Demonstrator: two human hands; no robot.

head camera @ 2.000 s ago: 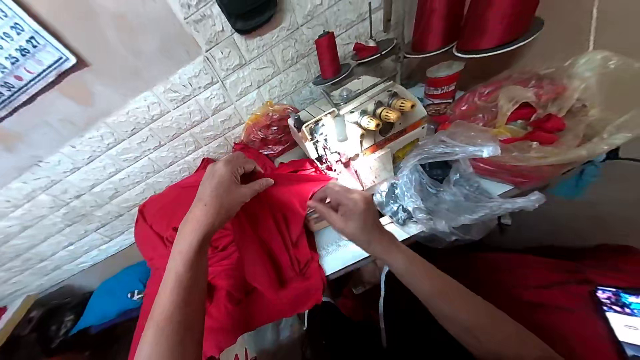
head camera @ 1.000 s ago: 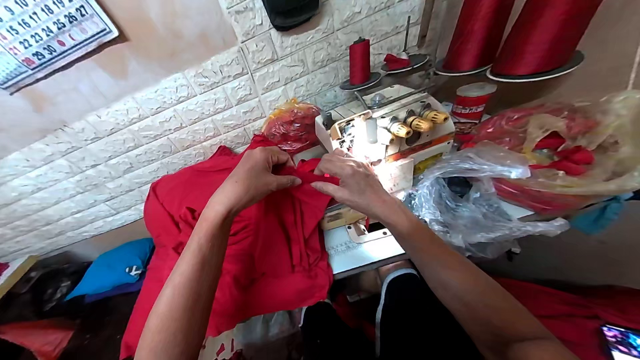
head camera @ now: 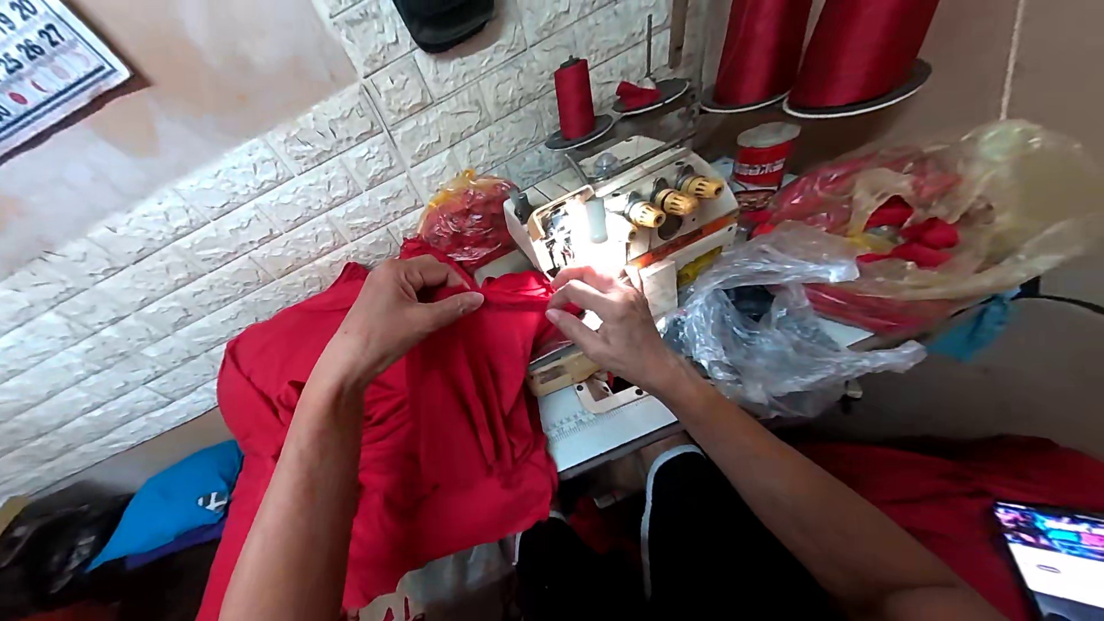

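Note:
A large piece of red fabric (head camera: 466, 414) lies over the left part of the sewing table and hangs down its front. My left hand (head camera: 401, 315) pinches its upper edge between thumb and fingers. Just to the right, my right hand (head camera: 608, 323) grips the same edge with bent fingers, close in front of the needle area. The fabric runs taut between both hands. Behind them stands an overlock sewing machine (head camera: 681, 233) with yellow tension dials, its lamp lit. The needle and presser foot are hidden by glare and my right hand.
A clear plastic bag (head camera: 776, 319) lies right of the machine, beside a larger bag of red cloth (head camera: 931, 233). A red cup (head camera: 763, 159) and red thread cones (head camera: 575, 99) stand behind. A phone (head camera: 1056, 552) lies on red cloth at the lower right. The brick-patterned wall (head camera: 285, 198) borders the left.
From two seconds ago to one second ago, my right hand moved up beside my left at the fabric's edge. Since then, the hands have moved apart, and the fabric between them is stretched.

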